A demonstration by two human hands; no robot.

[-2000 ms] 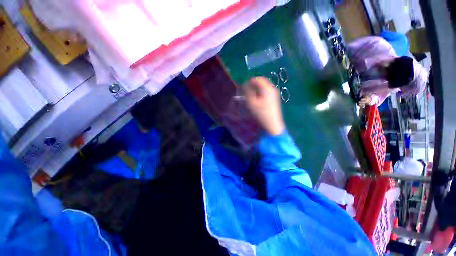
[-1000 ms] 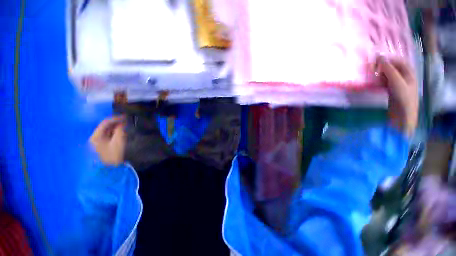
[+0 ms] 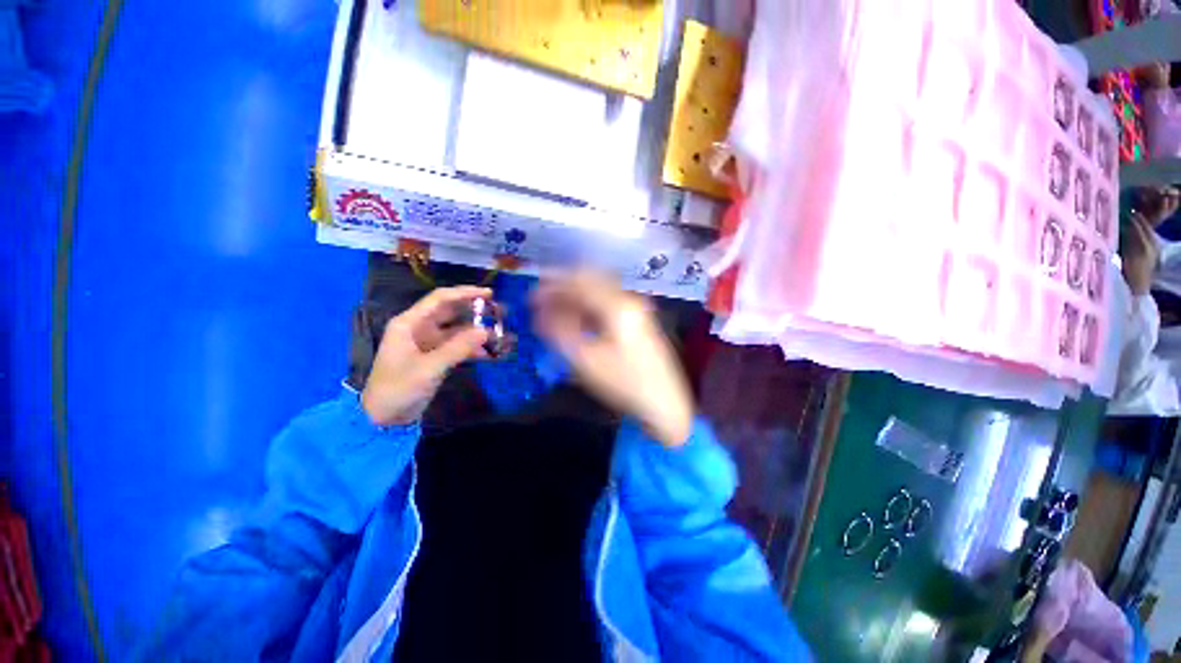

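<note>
My left hand (image 3: 421, 352) holds a shiny silver ring part (image 3: 490, 326) between thumb and fingers, in front of the white press (image 3: 518, 220). My right hand (image 3: 619, 347) is just to the right of it, blurred; I cannot tell whether it holds anything. The pink-white blister tray (image 3: 894, 194) lies on a stack at the right of the press, with rings in its right-hand pockets. Several loose silver rings (image 3: 859, 532) lie on the green bench.
Gold plates (image 3: 557, 39) lie on the press bed, with a white sheet (image 3: 551, 130) in front. A clear strip (image 3: 918, 448) and dark parts lie on the green bench (image 3: 829, 583). Other people's arms and sleeves show at the right edge. Blue floor is at the left.
The view has turned back to the press. My left hand has come up with a ring in it. My right hand has moved from the tray's right side to beside my left hand.
</note>
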